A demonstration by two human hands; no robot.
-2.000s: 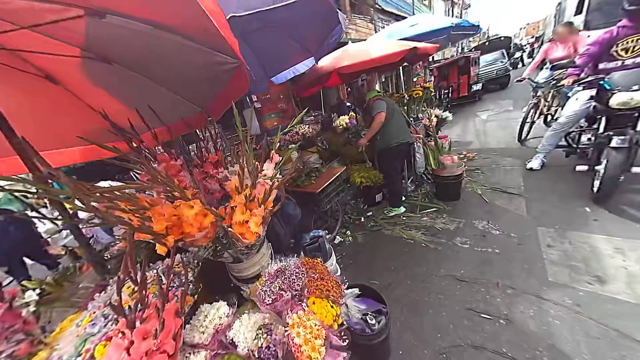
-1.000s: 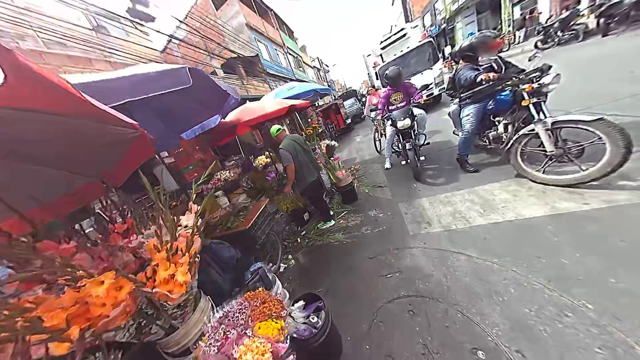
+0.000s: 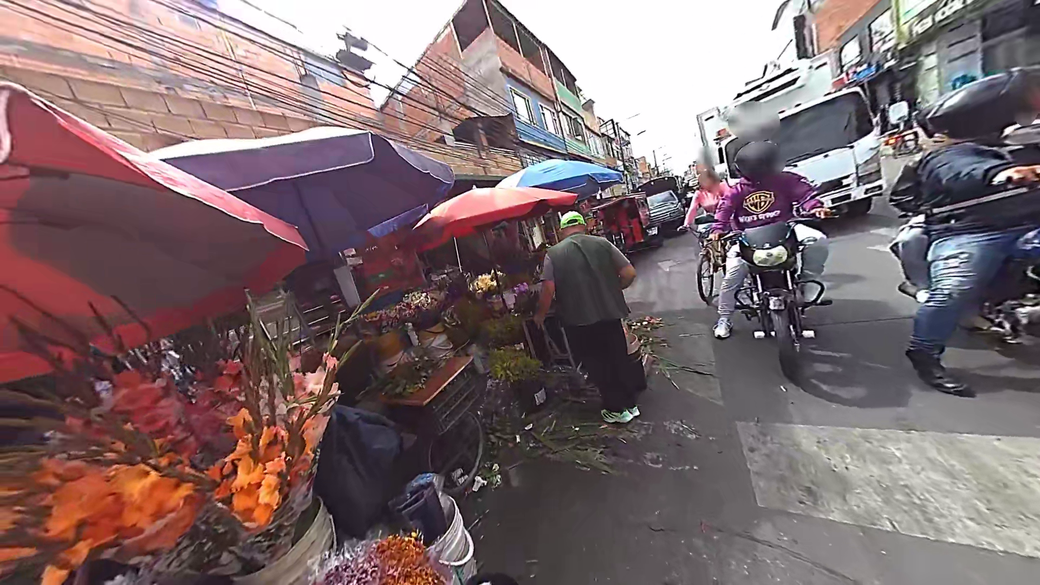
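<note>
Neither my left hand nor my right hand shows in the head view. Orange gladiolus flowers (image 3: 252, 475) stand in a bucket (image 3: 305, 548) at the lower left, below a red umbrella (image 3: 138, 236). Beside them is a black plastic bag (image 3: 355, 463). White buckets (image 3: 455, 540) and small wrapped bouquets (image 3: 390, 561) are at the bottom edge. Farther on, a person in a green cap and dark vest (image 3: 587, 280) stands with their back to me at a flower stall, near a wooden board (image 3: 431, 380) on a crate.
Cut stems (image 3: 569, 439) litter the asphalt by the stall. On the right are a rider on a motorcycle (image 3: 776, 284), a cyclist (image 3: 707, 199) and a white truck (image 3: 845, 146). Another motorcycle rider (image 3: 967, 236) is at the right edge. Blue umbrellas (image 3: 561, 173) shade stalls beyond.
The view has swung up and right. The person in the green cap, bent over earlier, now stands more upright. The motorcycle with the purple-clad rider appears nearer than one second ago.
</note>
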